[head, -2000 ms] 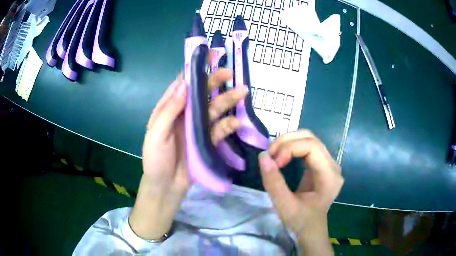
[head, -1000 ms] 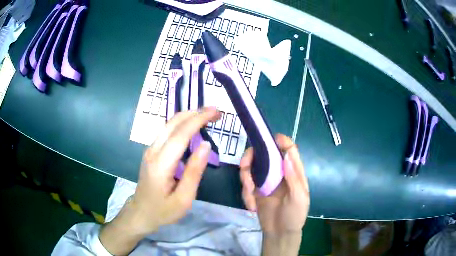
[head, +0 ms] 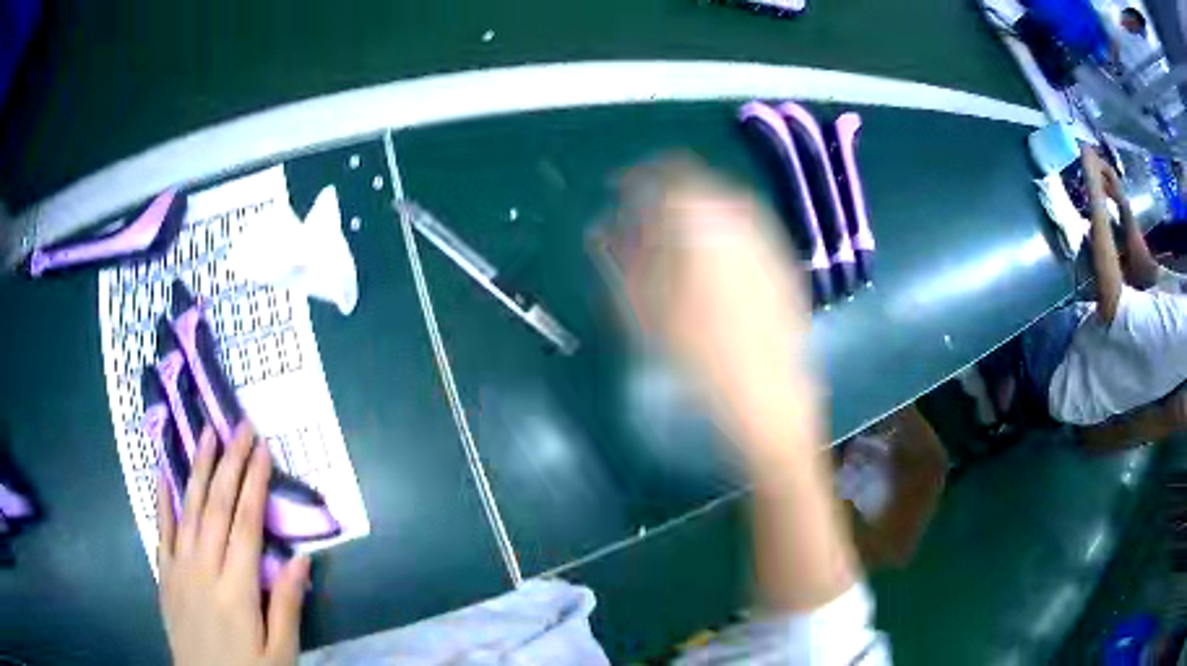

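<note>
Three purple-and-black pens (head: 206, 371) lie side by side on the printed sheet (head: 319, 449), black tips away from me. My left hand (head: 224, 546) lies over their lower bodies, fingers on top and thumb at the side, and hides part of them. My right hand (head: 696, 267) is strongly blurred over the bench, just left of another group of three pens (head: 814, 195); whether it holds anything cannot be told. A crumpled white tissue (head: 328, 250) lies at the sheet's upper right.
A utility knife (head: 488, 277) lies right of the bench seam. Another pen (head: 117, 241) lies across the sheet's top left. Small white bits (head: 378, 182) lie near the seam. A pale rail (head: 573, 85) curves behind. Another person's arms (head: 1106, 241) reach onto the bench at far right.
The view has swung to the right. The pen my right hand held is no longer clearly seen in it; three pens, not two, now lie under my left hand. My right hand has moved right.
</note>
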